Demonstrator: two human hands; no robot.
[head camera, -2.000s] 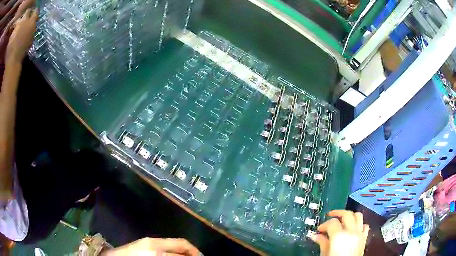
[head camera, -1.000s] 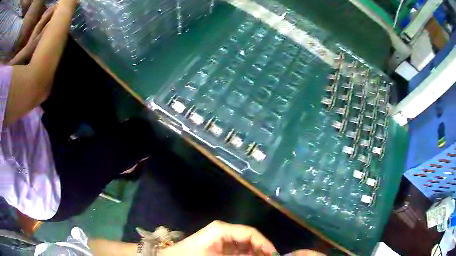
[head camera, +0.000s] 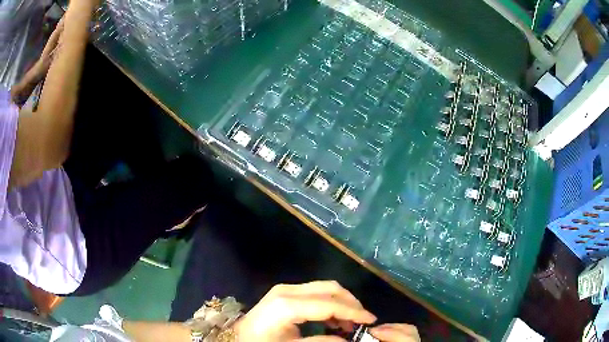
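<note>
My left hand (head camera: 300, 314) is low at the bottom of the view, its fingers curled at a small electronic module (head camera: 364, 334). My right hand (head camera: 399, 332) shows only by its fingertips at the bottom edge, on the other side of the same module. The module is partly hidden by the fingers and cut off by the edge. The left-hand clear tray (head camera: 284, 197) has several modules along its near edge. The right-hand clear tray (head camera: 427, 227) holds many modules in rows toward its far right part.
Stacked clear trays (head camera: 180, 33) stand at the far left. Another person's arm (head camera: 57, 113) is at the left. A blue basket (head camera: 584, 220) and a white post (head camera: 574, 113) are at the right. The green bench has a brown edge (head camera: 320, 234).
My right hand has moved from the right-hand tray to beside my left hand, and a module now shows between them. The view has shifted, so the trays sit further right and higher.
</note>
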